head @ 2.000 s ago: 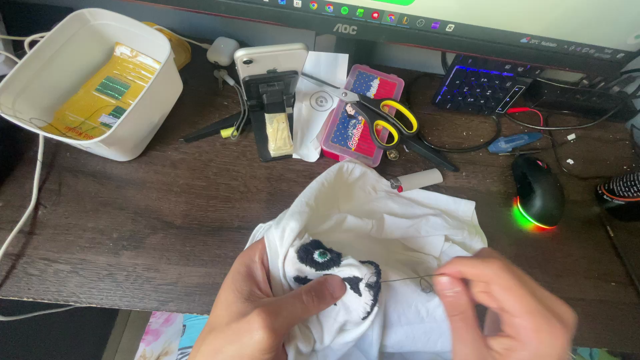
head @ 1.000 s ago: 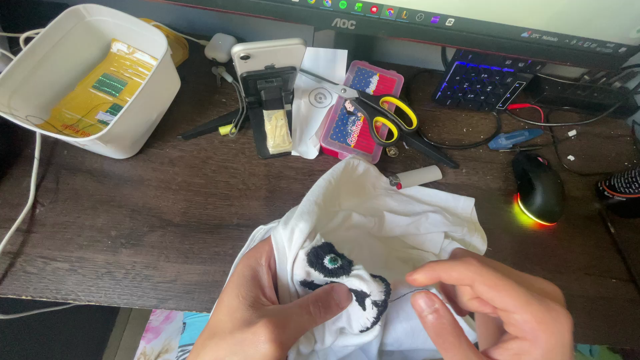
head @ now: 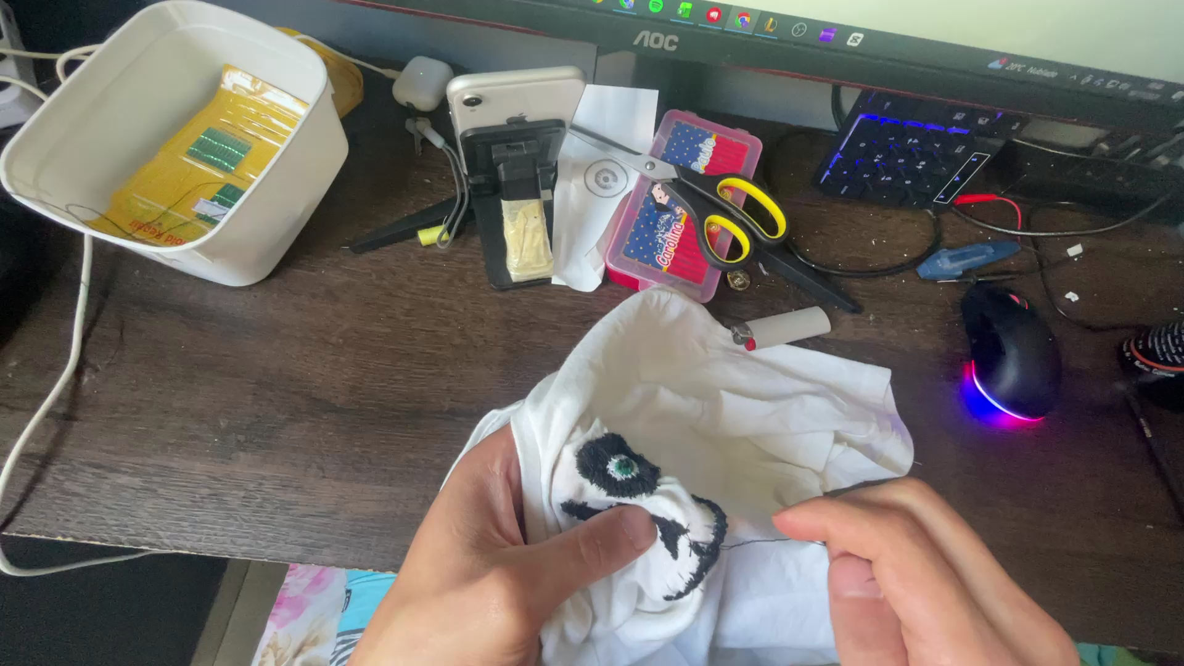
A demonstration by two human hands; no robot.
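A white cloth garment (head: 740, 416) lies bunched over the desk's front edge. Black embroidery (head: 618, 465) with a green-centred eye shape shows on it. My left hand (head: 536, 555) grips the fabric, thumb on top of the embroidery and fingers hidden inside the cloth. To the right of the embroidery, my right hand (head: 906, 564) is held with the index finger stretched toward it and the thumb lower. A dark thread (head: 754, 542) runs from the embroidery's edge to that index fingertip. Whether the right fingers pinch the thread or a needle cannot be told.
Behind the cloth lie a white lighter (head: 786, 326), yellow-and-black scissors (head: 731, 213) across a pink plastic box (head: 684, 259), and a phone (head: 518, 97) on a stand. A white bin (head: 305, 185) stands at left, a lit mouse (head: 1008, 351) at right. A monitor (head: 740, 55) spans the back.
My right hand held a thread stretched out from the embroidery two seconds ago; it then moved closer to the cloth. Its index finger and thumb now look farther apart.
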